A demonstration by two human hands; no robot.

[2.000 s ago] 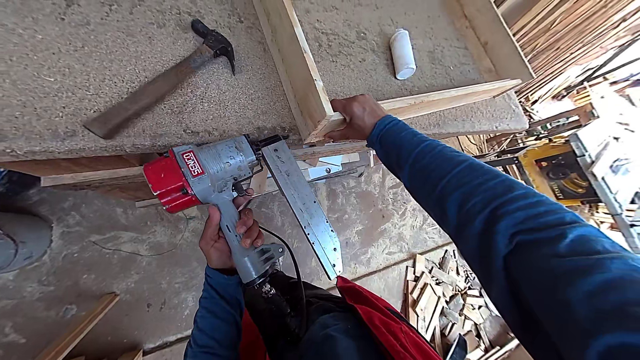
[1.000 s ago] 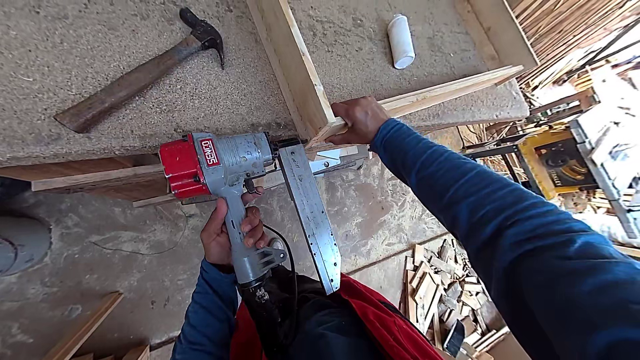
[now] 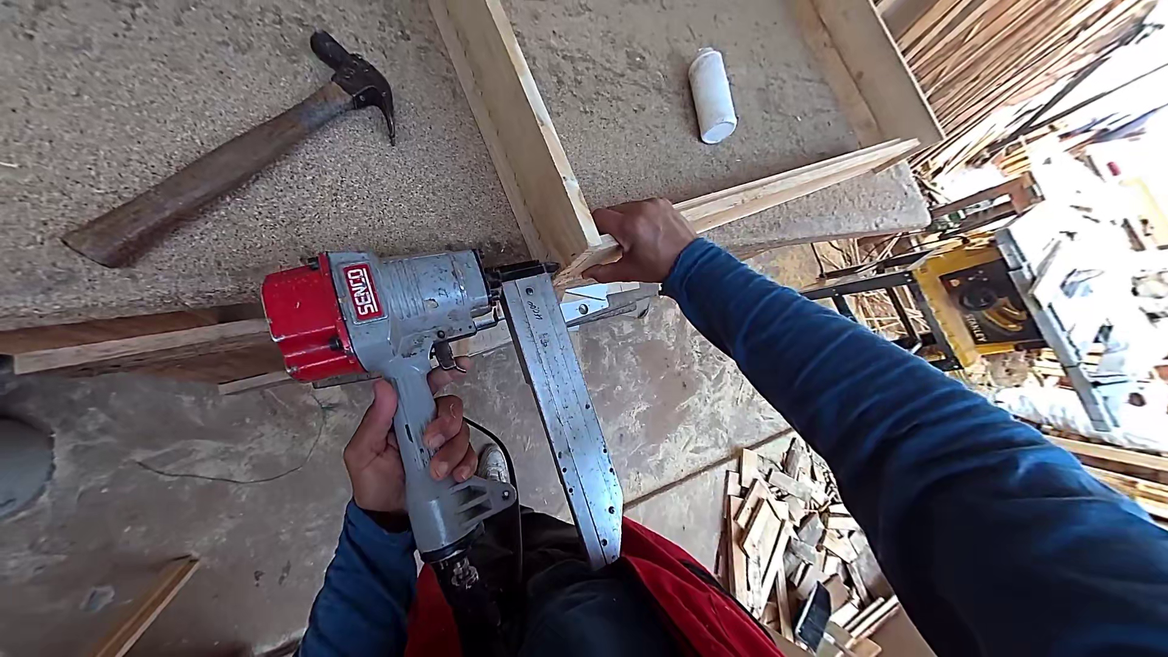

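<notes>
My left hand (image 3: 415,443) is wrapped round the grip of a grey and red Senco pneumatic nailer (image 3: 415,297). The nailer's nose meets the outside of a corner of a wooden frame (image 3: 538,137), and its long metal magazine (image 3: 566,420) slants down toward my body. A finger is close to the trigger; whether it presses is unclear. My right hand (image 3: 646,239) grips that same corner, its thumb and fingers around the board ends. A claw hammer (image 3: 214,169) with a wooden handle lies on the worktable to the left. Inside the frame lies a white bottle (image 3: 713,96).
The speckled worktable (image 3: 411,201) ends just behind the nailer. Wood offcuts (image 3: 785,538) are heaped on the floor at lower right. A yellow and black Stanley table saw (image 3: 976,297) stands at right, near stacked thin wood strips (image 3: 995,55). A loose board (image 3: 151,607) is at lower left.
Both hands keep their holds on the nailer and the frame corner. The nailer's nose stays at the corner, and the magazine's lower end has swung slightly. Hammer and bottle lie as before.
</notes>
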